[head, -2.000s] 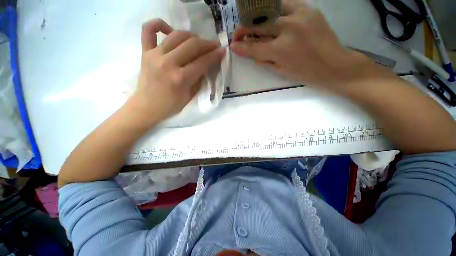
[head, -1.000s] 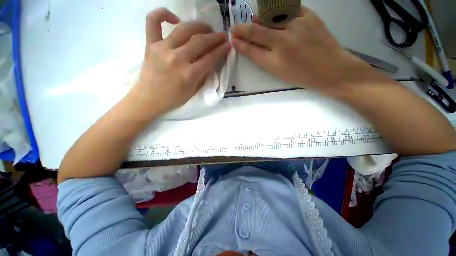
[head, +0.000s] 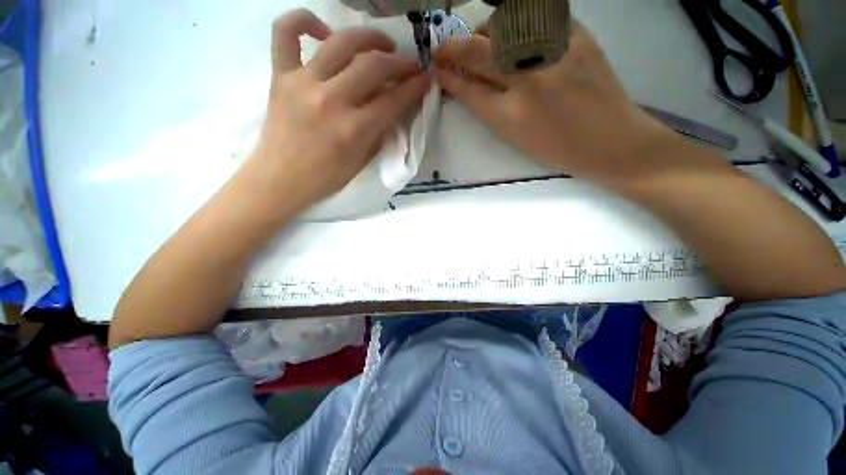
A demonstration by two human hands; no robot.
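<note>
A narrow white fabric piece (head: 408, 153) runs from the presser foot (head: 423, 37) toward me, its lower end looped or folded on the machine bed. My left hand (head: 339, 111) pinches its left side between thumb and fingers just below the foot, the other fingers raised and bent. My right hand (head: 547, 102) pinches it from the right at the same spot, partly behind the ribbed knob (head: 530, 33). The two hands' fingertips nearly touch. The needle point and stitch line are too small to tell.
Black-handled scissors (head: 742, 46), a marking pen (head: 807, 88), slim grey tweezers (head: 688, 126) and black snips (head: 809, 186) lie at the right. A blue basket rim (head: 42, 176) stands left. The table's front edge bears a printed scale (head: 482, 278). White pieces hang below at right.
The machine head and ribbed knob show more fully and lower in the picture. Both hands stay pinched on the fabric by the foot; its hanging loop looks narrower and more folded.
</note>
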